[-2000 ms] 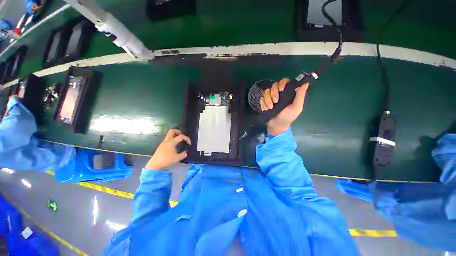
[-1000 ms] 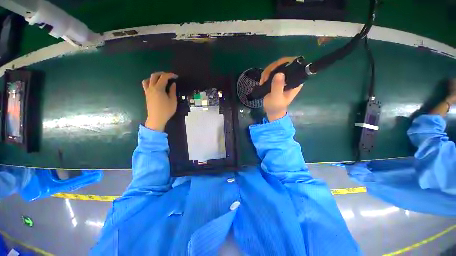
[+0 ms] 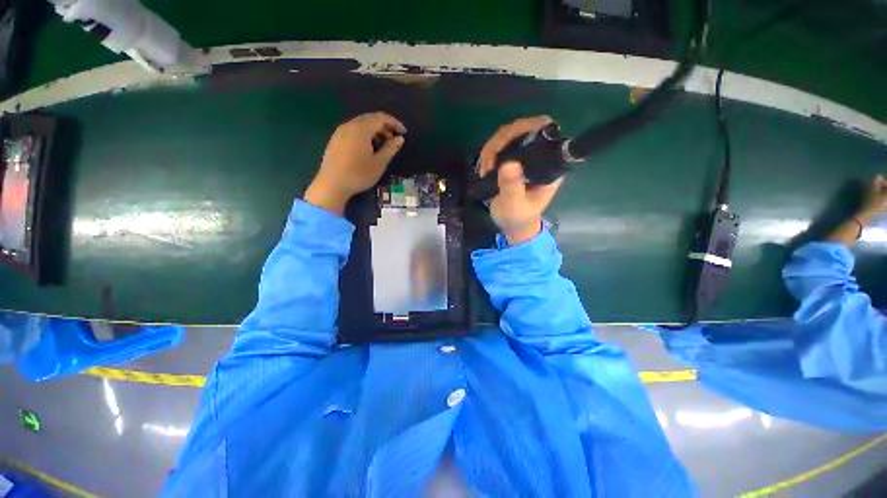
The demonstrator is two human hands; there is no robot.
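Observation:
An opened tablet (image 3: 408, 263) with a silver-white plate lies in a black carrier tray (image 3: 355, 302) in front of me. Its circuit board (image 3: 413, 192) shows at the far end. My right hand (image 3: 522, 185) is shut on a black electric screwdriver (image 3: 535, 156), whose body points down and left over the tray's far right corner; its tip cannot be made out. My left hand (image 3: 362, 156) is over the tray's far left corner with fingers curled; whether it holds anything cannot be told. The round dish is hidden behind my right hand and the screwdriver.
A black box with a white band (image 3: 715, 263) lies on the green bench at right. Another tray with a tablet (image 3: 17, 199) is at far left. A white rail (image 3: 467, 60) borders the belt, with a white arm (image 3: 131, 34) above. Another person's arm (image 3: 836, 282) reaches in at right.
My left hand has moved right and up to the tray's far left corner. My right hand and the screwdriver have moved left from over the round dish towards the tray, now covering the dish.

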